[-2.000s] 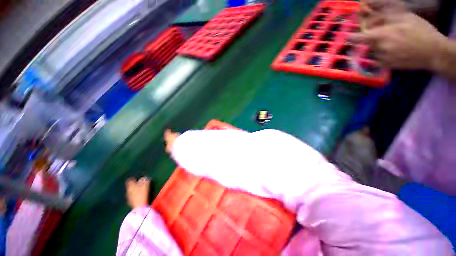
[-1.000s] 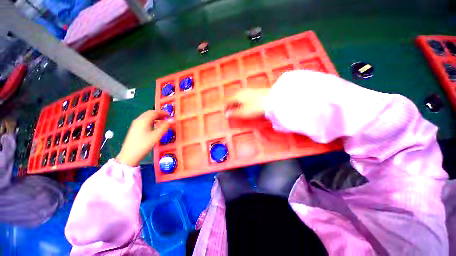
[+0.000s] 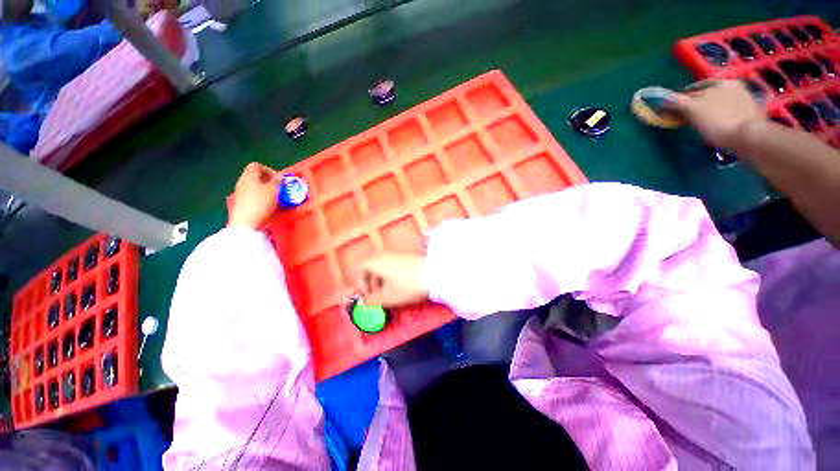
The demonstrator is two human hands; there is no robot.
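Note:
The red-orange foam tray (image 3: pixel 419 175) lies tilted in front of me; most of its visible pockets hold no watch. My left hand (image 3: pixel 253 195) is at its upper left corner, fingers closed on the edge of a round smartwatch with a blue-lit screen (image 3: pixel 293 190). My right hand (image 3: pixel 394 281) is over the tray's lower part, fingertips on the upper edge of a smartwatch with a green-lit screen (image 3: pixel 369 315). Pink sleeves cover both wrists, and the right sleeve hides part of the tray.
Watch-filled trays stand at left (image 3: pixel 124 322) and right (image 3: pixel 686 55). Another person's hand (image 3: pixel 723 112) holds a tan ring (image 3: pixel 658 108) near a labelled dark watch (image 3: pixel 589 120). Two small round items (image 3: pixel 296 127) (image 3: pixel 382 91) lie behind the tray. A metal post (image 3: pixel 92 198) crosses the left.
The view has shifted. Several blue-lit watches seen in the tray earlier no longer show; one blue and one green are now at my hands. Another person's hand with the ring has appeared at right.

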